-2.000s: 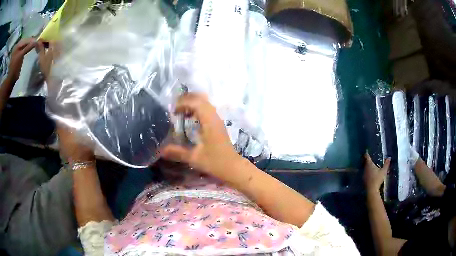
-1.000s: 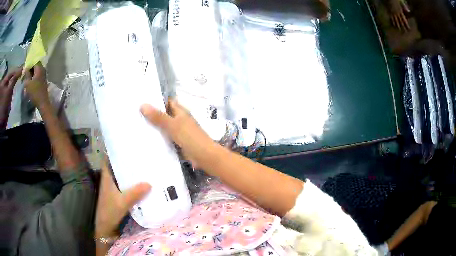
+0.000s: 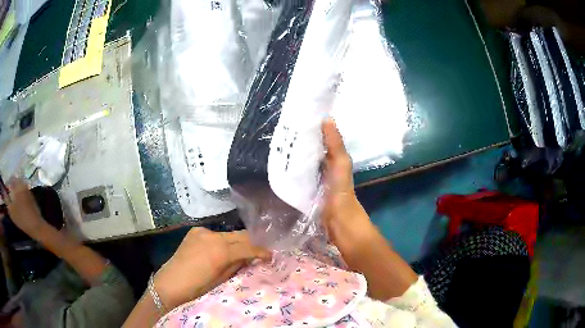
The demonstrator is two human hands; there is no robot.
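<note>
A bagged unit (image 3: 298, 134), white on one side and black on the other, stands tilted in front of me under crinkled clear film. My right hand (image 3: 340, 179) holds its right side near the lower end. My left hand (image 3: 215, 256) grips the loose end of the clear poly bag (image 3: 276, 221) below the unit; its fingertips are partly hidden. More white units (image 3: 202, 144) lie to the left of it. The glossy stack of poly bags (image 3: 378, 102) lies behind it at the right, partly covered.
A pale board (image 3: 109, 154) with dark squares and a crumpled white piece lies at left, with yellow paper (image 3: 83, 70) behind. A neighbour's hand (image 3: 25, 208) is at far left. Several bagged units (image 3: 545, 90) stand at far right, above a red stool (image 3: 491, 211).
The unit in my hands now shows its black side and is inside film. My left hand has moved to the bag's lower end. The view has shifted, showing more of the board.
</note>
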